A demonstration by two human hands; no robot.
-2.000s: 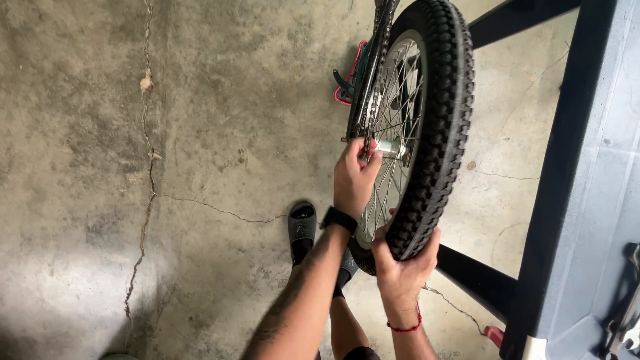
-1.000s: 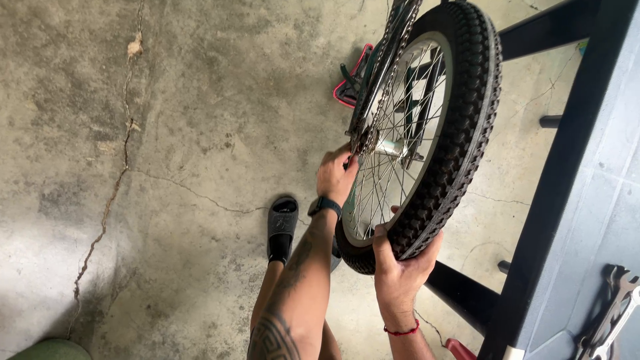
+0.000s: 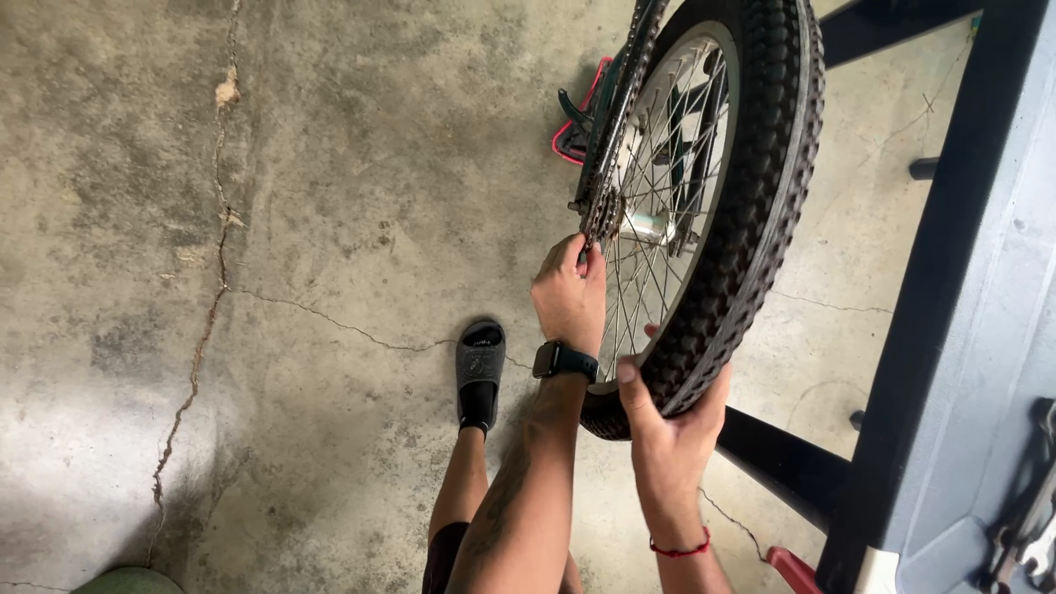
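My left hand (image 3: 573, 289), with a dark watch at the wrist, pinches the bicycle chain (image 3: 587, 235) at the lower edge of the rear sprocket (image 3: 608, 210). My right hand (image 3: 676, 421), with a red cord bracelet, grips the knobby black tire (image 3: 742, 231) at its near end, the thumb on the rim side and some fingers hidden behind. Between the hands are the wheel's spokes (image 3: 631, 305). The silver hub (image 3: 648, 225) lies just beyond my left fingertips. Upward from the sprocket, the chain runs along the dark frame.
A table with a dark edge (image 3: 916, 313) and dark legs stands at the right, with wrenches (image 3: 1027, 528) on its grey top. A red-edged pedal (image 3: 569, 142) sits left of the frame. My sandalled foot (image 3: 480, 363) is on the cracked concrete floor (image 3: 355, 206). A red object (image 3: 792, 569) lies low right.
My left hand has moved from beside the hub to the chain at the sprocket's lower edge. The right hand keeps its grip on the tire. The view has shifted somewhat.
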